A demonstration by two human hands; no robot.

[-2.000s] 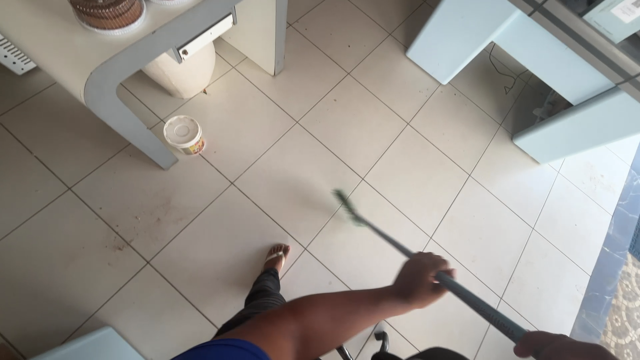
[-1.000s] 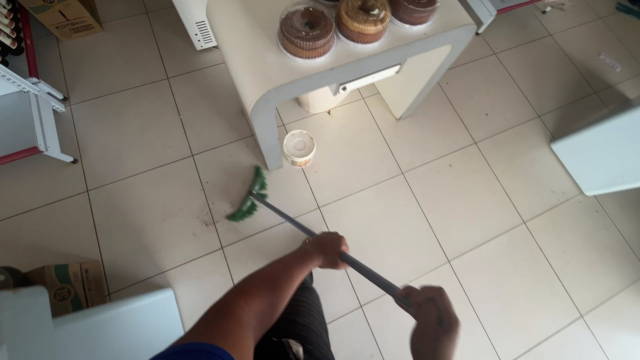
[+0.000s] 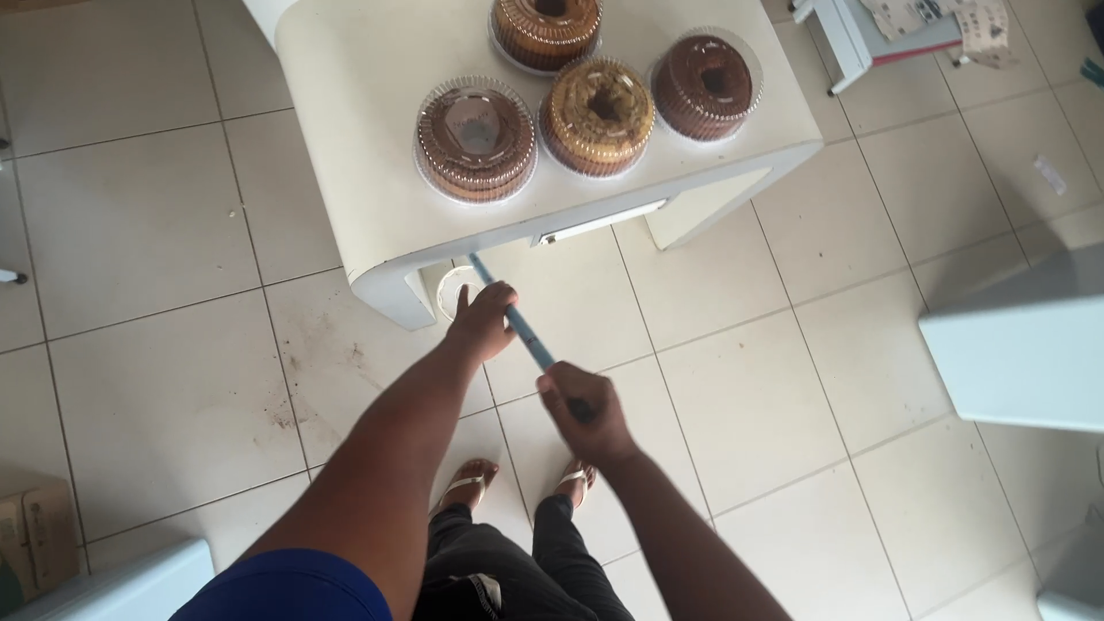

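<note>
A blue-grey broom handle [image 3: 530, 339] runs from my hands to the front edge of a white table [image 3: 345, 164]; its far end and the bristles are hidden under the tabletop. My left hand [image 3: 486, 321] grips the shaft farther along, close to that edge. Around the near end is my right hand [image 3: 586, 410], fingers closed on it. Just behind my left hand, a white plastic tub [image 3: 450, 289] stands on the floor by the table leg, partly covered by the hand.
Several ring cakes in clear plastic domes, one of them marbled [image 3: 599, 116], stand on the table. Brown dirt [image 3: 280, 410] marks the floor tiles at left. A pale blue furniture panel [image 3: 1018, 345] is at right, a cardboard box [image 3: 39, 539] at lower left. A white-legged stand [image 3: 849, 52] is at upper right.
The green broom head, seen on the floor left of the tub one second ago, has gone out of sight under the table. Both hands have moved toward the table. The view has shifted.
</note>
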